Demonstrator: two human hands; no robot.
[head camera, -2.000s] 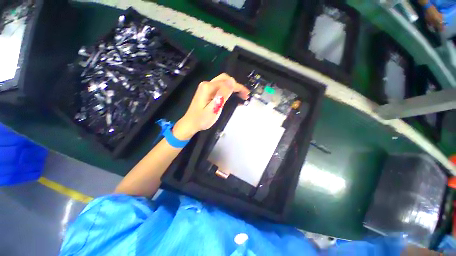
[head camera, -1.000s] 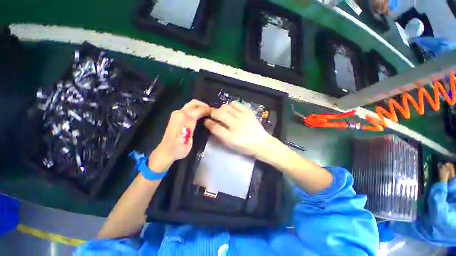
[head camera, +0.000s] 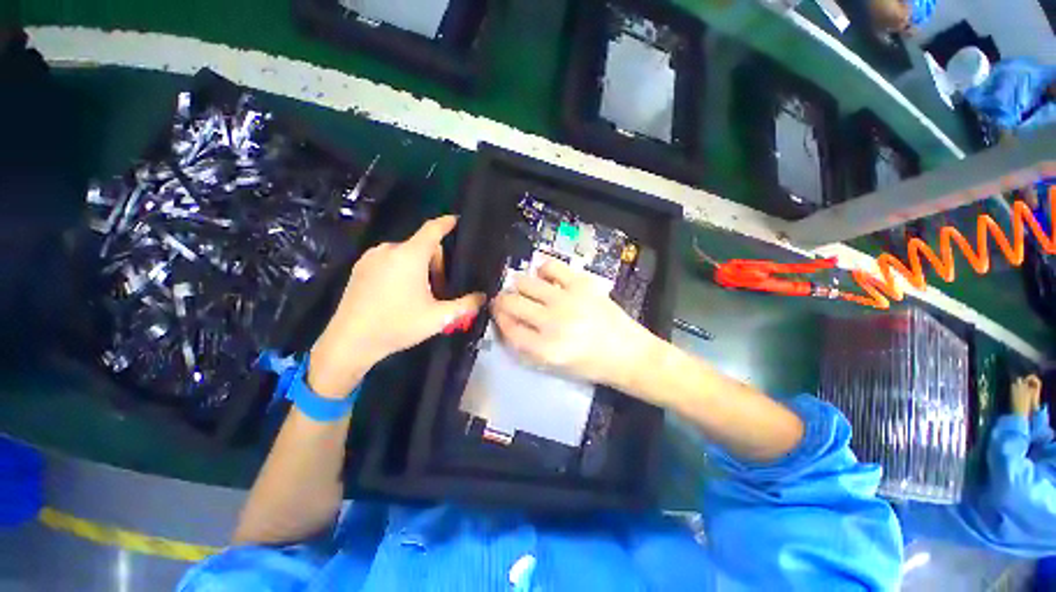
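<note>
An open tablet unit with a large silver plate (head camera: 527, 393) lies in a black foam tray (head camera: 556, 491) in front of me. Its circuit board (head camera: 596, 241), with a green patch, is at the top end. My right hand (head camera: 567, 322) lies over the upper part of the silver plate, fingers bent; what is under its fingertips is hidden. My left hand (head camera: 388, 301), with a blue wrist strap (head camera: 316, 397), is at the tray's left edge, thumb and fingers apart, holding nothing visible. A red spot shows near its thumb.
A black bin heaped with shiny strips (head camera: 191, 243) is at left. An orange tool (head camera: 770, 275) on a coiled hose (head camera: 961, 249), a thin dark stick (head camera: 693, 330) and stacked clear trays (head camera: 892, 405) are at right. More trayed tablets (head camera: 639, 93) lie beyond the white rail. Other people's arms show at right.
My left hand has opened and moved left from the board to the tray's edge. My right hand has moved slightly down onto the silver plate, uncovering more of the board.
</note>
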